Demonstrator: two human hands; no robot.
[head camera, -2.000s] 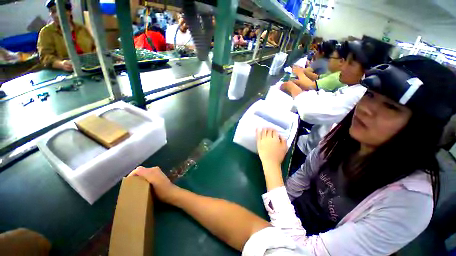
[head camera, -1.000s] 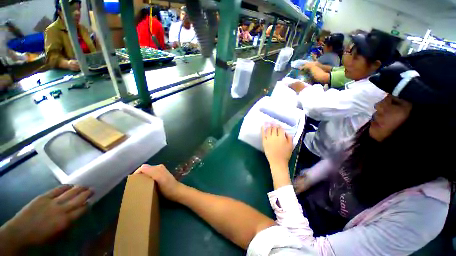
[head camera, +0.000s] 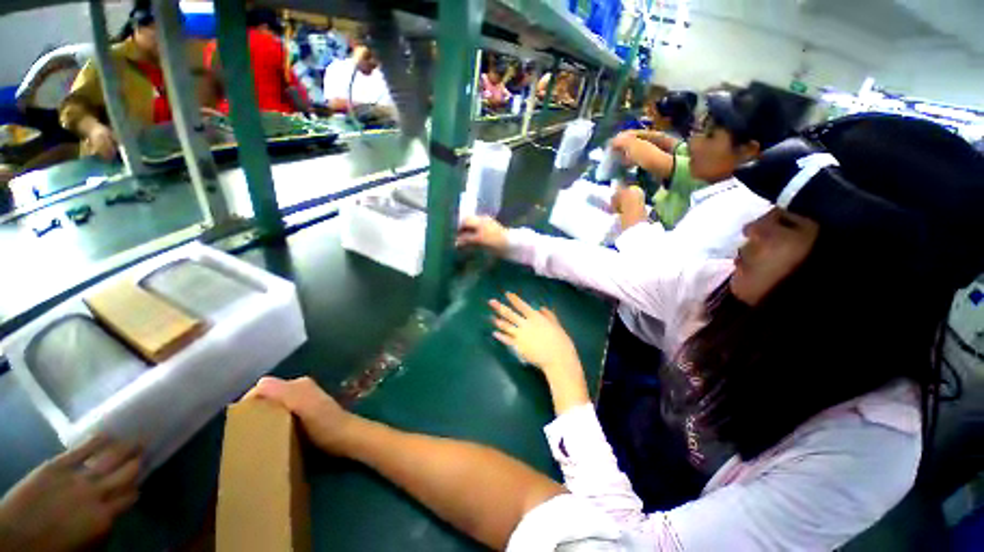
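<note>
A white foam tray (head camera: 243, 350) lies on the dark belt at the left, with grey-white bagged shapes in its two hollows. A small brown carton (head camera: 146, 318) lies across its middle slot. My left hand (head camera: 76, 496), cut off at the lower left, rests its fingers at the tray's near side and grips nothing. My right hand (head camera: 302, 410) is on the far end of an upright-looking brown carton (head camera: 257, 480) at the bottom, fingers over its top edge; the carton's lower part is cut off by the frame.
A neighbour in a black cap (head camera: 852, 216) sits close at the right, one hand (head camera: 534, 340) over the green bench (head camera: 475, 388). Another foam tray (head camera: 388, 232) is behind a green post (head camera: 445, 162). White foam pieces stand further along. People sit across the line.
My left hand has come into view from the lower left and reached the tray. The neighbour's foam tray has moved from the bench onto the belt. My right hand stays on its carton.
</note>
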